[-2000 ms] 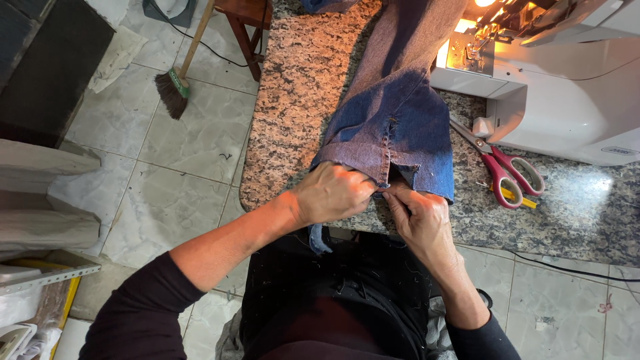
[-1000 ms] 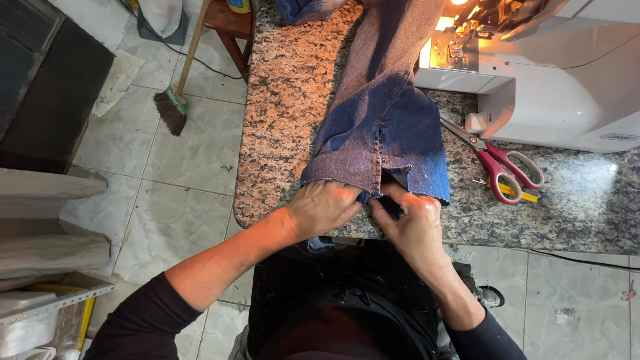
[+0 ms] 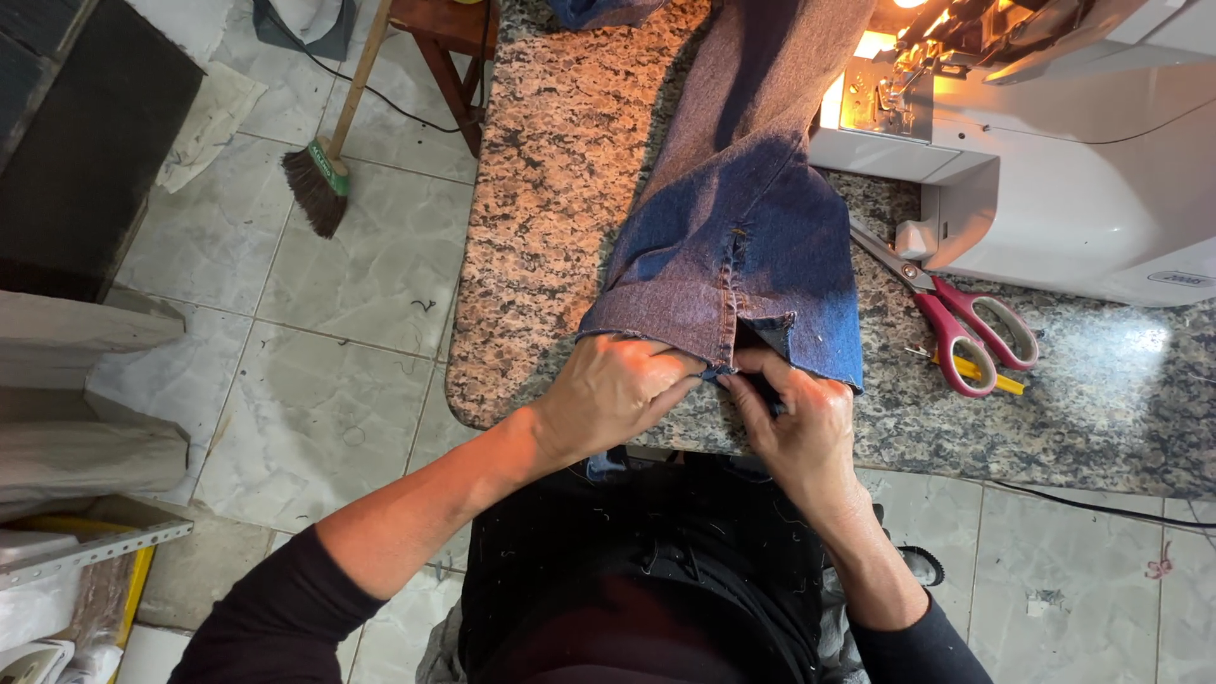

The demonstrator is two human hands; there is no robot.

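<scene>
A blue denim trouser leg (image 3: 750, 218) lies on the speckled stone table, its raw lower edge toward me. My left hand (image 3: 617, 389) grips that edge just left of the seam, with the fingers partly hidden under the cloth. At the right of the seam, my right hand (image 3: 803, 408) pinches the edge between thumb and forefinger, beside a dark open slit. The two hands are close together, a small gap apart. Scissors with red handles (image 3: 959, 332) rest on the table to the right, over a small yellow tool (image 3: 1009, 383).
A white sewing machine (image 3: 1073, 190) with its lamp lit stands at the right rear of the stone table (image 3: 532, 190). More denim (image 3: 608, 11) lies at the far edge. On the tiled floor at left are a broom (image 3: 318, 180) and a wooden stool (image 3: 442, 47). A black cable (image 3: 1092, 505) runs below the table's front edge.
My left hand has shifted slightly along the denim edge, and its fingers are now nearer the seam than one second ago. My right hand stays by the slit. The scissors have not moved.
</scene>
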